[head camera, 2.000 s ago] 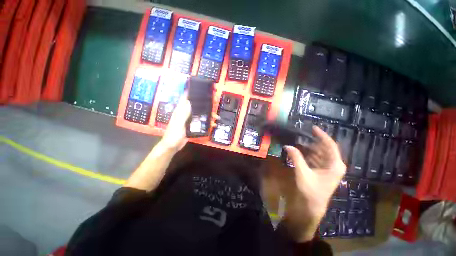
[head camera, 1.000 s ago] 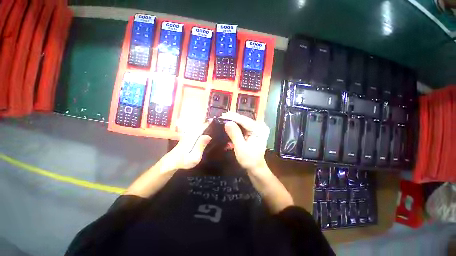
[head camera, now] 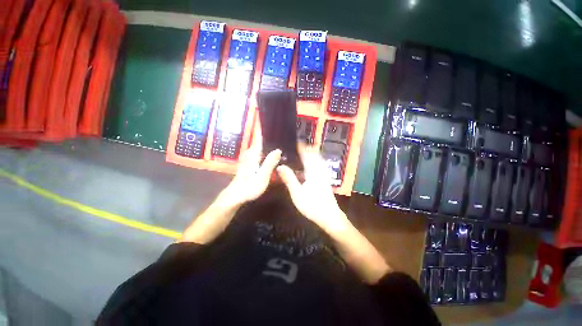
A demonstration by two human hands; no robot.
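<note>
A black keypad phone (head camera: 279,124), plain dark side up, is held over the front middle of the red phone tray (head camera: 173,149). My left hand (head camera: 250,177) grips its lower left side. My right hand (head camera: 307,181) grips its lower right side, thumb on the near end. Several phones with blue film (head camera: 348,79) lie face up in the tray. Two open-backed phones (head camera: 334,143) lie face down at the front right, one partly hidden by my right hand and the held phone.
The black cover tray (head camera: 383,197) with back covers (head camera: 455,178) lies to the right. A carton (head camera: 520,267) holding a blister tray (head camera: 464,261) stands below it. Red stacked trays stand at the left (head camera: 57,76) and right (head camera: 572,204). Green bench (head camera: 143,79).
Two seconds ago my right hand held a cover at the right, apart from the phone in my left. Both hands then came together at the tray's front edge; now they hold the phone farther forward.
</note>
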